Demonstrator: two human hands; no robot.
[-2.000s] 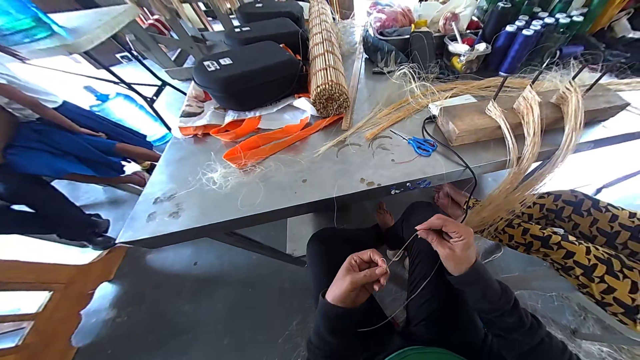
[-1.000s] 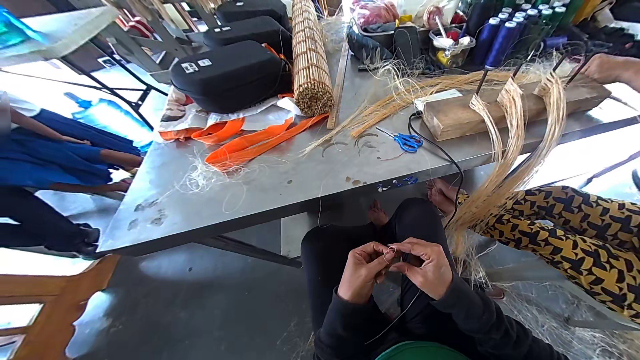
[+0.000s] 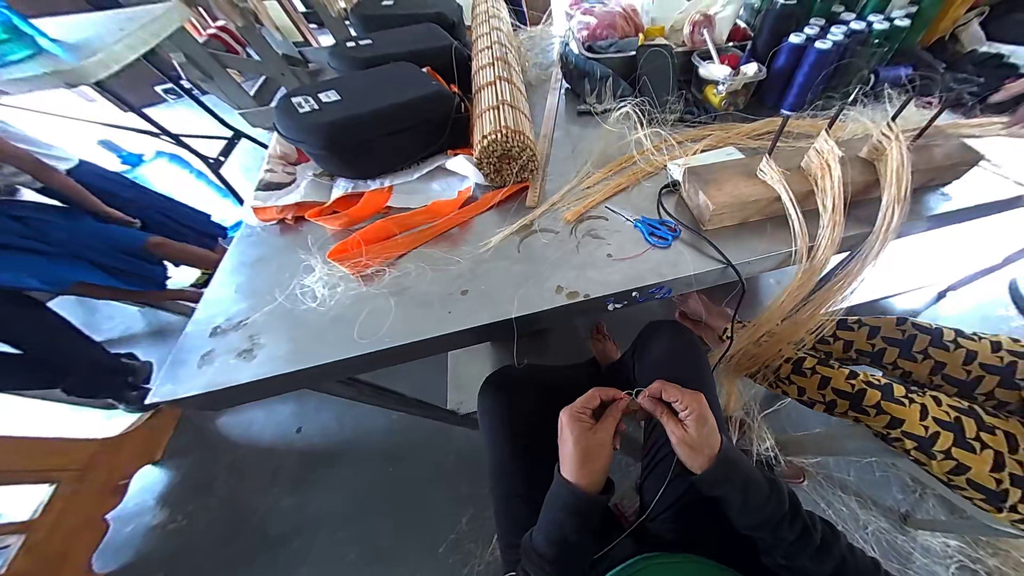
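Over my lap, my left hand [image 3: 590, 436] and my right hand [image 3: 682, 422] nearly touch, each pinching a thin pale fiber strand [image 3: 637, 394] that makes a small loop between the fingertips. A length of it [image 3: 658, 502] hangs below my right hand toward my lap. Blue-handled scissors [image 3: 658, 231] lie on the metal table [image 3: 448, 308] ahead of me. Bundles of tan plant fiber [image 3: 824, 184] hang from metal spikes in a wooden block [image 3: 752, 188] on the right, their ends draping over the table's edge.
A rolled bamboo mat [image 3: 504, 104], black cases [image 3: 368, 120], orange straps [image 3: 400, 232], a wooden ruler [image 3: 546, 136] and thread cones [image 3: 808, 76] are on the table. A black cable [image 3: 724, 256] hangs off its edge. A person in patterned trousers [image 3: 920, 400] sits at the right; others stand left.
My hands were apart two seconds ago with the strand between them; they have come together. One second ago a dark shape showed at my right fingers; now a small loop shows between the fingertips.
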